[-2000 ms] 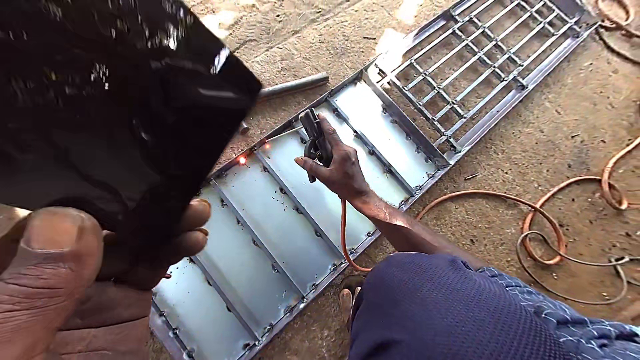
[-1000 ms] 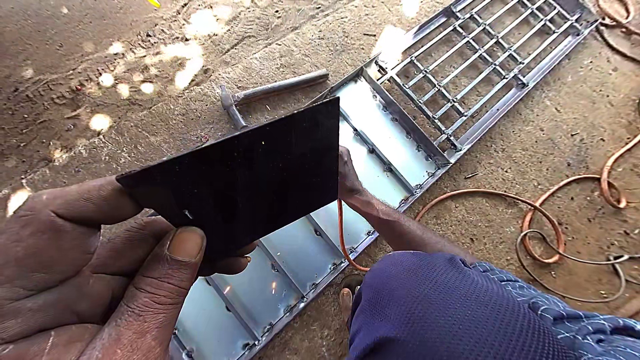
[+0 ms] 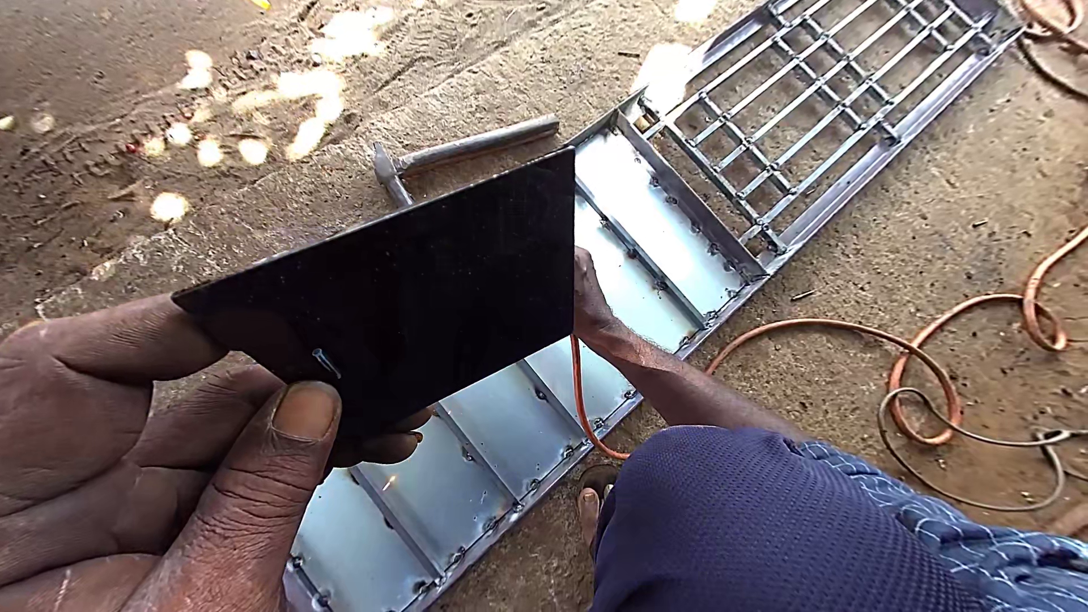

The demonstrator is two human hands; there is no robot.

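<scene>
My left hand (image 3: 195, 442) grips a dark welding glass plate (image 3: 425, 280) between thumb and fingers, close in front of the camera. Behind its right edge shows part of my right hand (image 3: 589, 289); the fingers and whatever they hold are hidden. An orange welding cable (image 3: 585, 399) hangs from beside that hand. Below lies a long steel frame, its near part backed by sheet metal panels (image 3: 497, 425) between crossbars, its far part a grille of welded bars (image 3: 816, 93). A small spark glows over a lower panel. Weld spots dot the panel edges.
A metal hammer (image 3: 476, 146) lies on the ground beyond the frame. Coils of orange cable (image 3: 922, 357) and a thinner grey cable (image 3: 977, 506) lie at the right. My foot (image 3: 588, 510) is beside the frame's near edge, below my clothed knee (image 3: 722, 518).
The dark plate has moved from the upper left to over the frame's middle, now covering the electrode holder seen two seconds ago in my right hand. The hammer has come into full view.
</scene>
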